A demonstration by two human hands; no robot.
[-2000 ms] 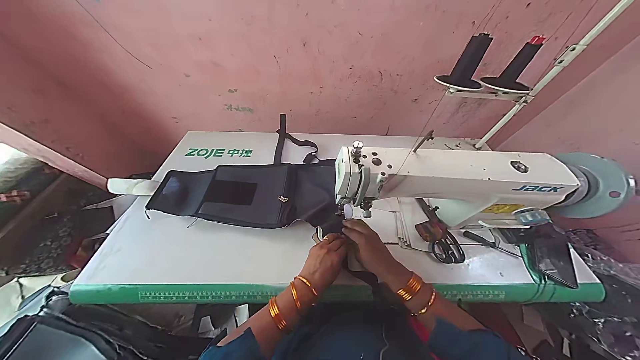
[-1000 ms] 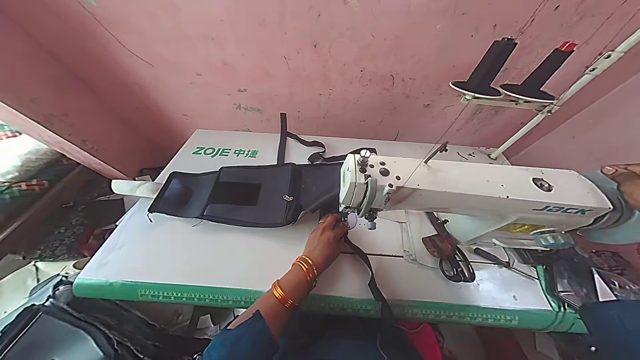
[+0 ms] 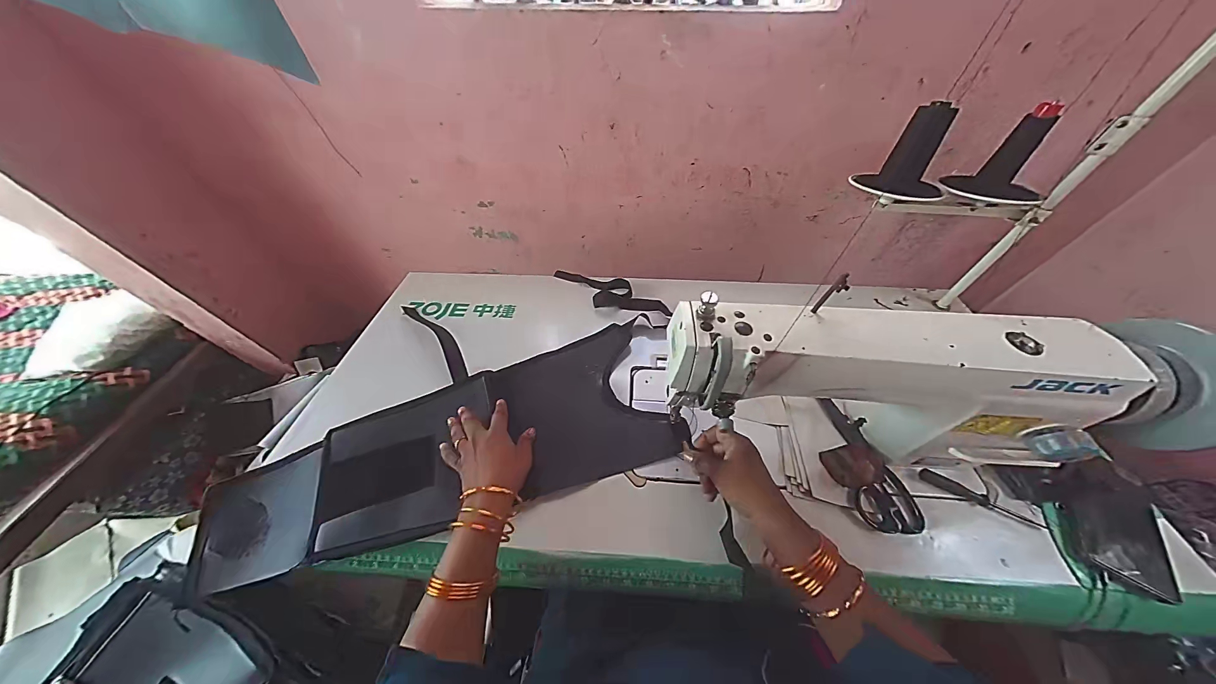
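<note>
A dark fabric piece with clear-looking panels [image 3: 560, 408] lies across the table, its curved-edge right end beside the needle area of a white Jack sewing machine [image 3: 902, 356]. My left hand [image 3: 489, 451] rests on it with fingers spread, palm down. At the piece's right tip, just below the presser foot, my right hand [image 3: 727, 465] pinches the fabric's corner, where a dark strap [image 3: 731, 537] hangs toward the table's front edge. Another strap [image 3: 442, 342] sticks out from the piece's upper edge.
Scissors [image 3: 885, 503] and a thin tool [image 3: 978, 496] lie under the machine arm. Black thread cones [image 3: 909, 152] stand on a rack at the back right. A green measuring strip [image 3: 627, 570] runs along the front edge. More dark pieces [image 3: 142, 627] are piled at the lower left.
The fabric piece has swung so its left end overhangs the front edge. My left hand has moved left onto it. My right hand has come from the handwheel to the needle area.
</note>
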